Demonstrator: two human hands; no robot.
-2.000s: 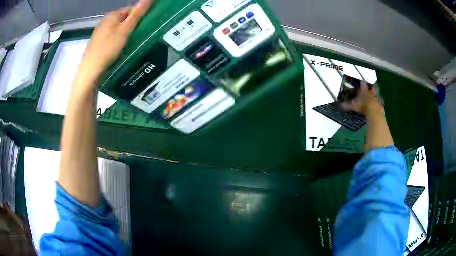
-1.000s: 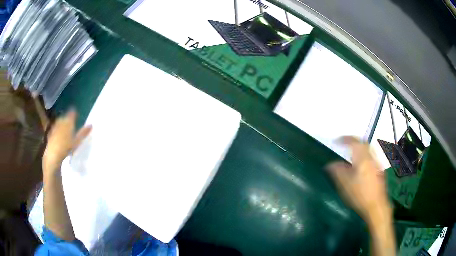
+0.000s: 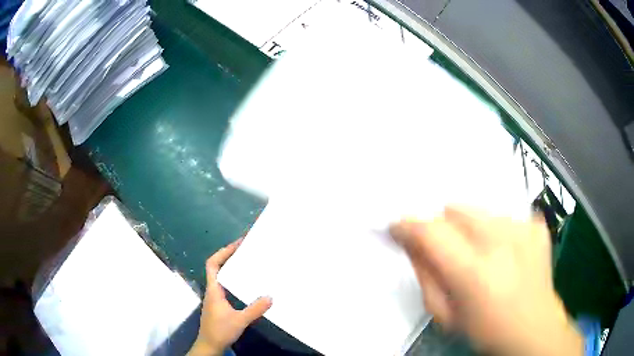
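Note:
A large white insert (image 3: 347,104) with rounded corners and blurred edges covers the middle. It overlaps another white slab or stack of inserts (image 3: 313,271) nearer me; the boundary between them is partly washed out. My left hand (image 3: 233,306) grips the left corner of the nearer slab, thumb and fingers on either side. My right hand (image 3: 486,271) is large and blurred at the right, its fingertips at the near edge of the upper insert and appearing to hold it. Behind, a printed gift box (image 3: 295,21) and another box (image 3: 546,181) are partly covered. The white box base is hidden.
A fanned silvery grey pile (image 3: 90,66) lies at the upper left. A brown carton (image 3: 31,181) is at the left edge. A white sheet or insert in clear wrap (image 3: 118,292) lies at the lower left. A grey metal rail (image 3: 528,125) curves along the far side.
The upper white insert has moved right and away from me, over the box base. My left hand has shifted right to the nearer slab. My right hand is closer and lies over the white surface.

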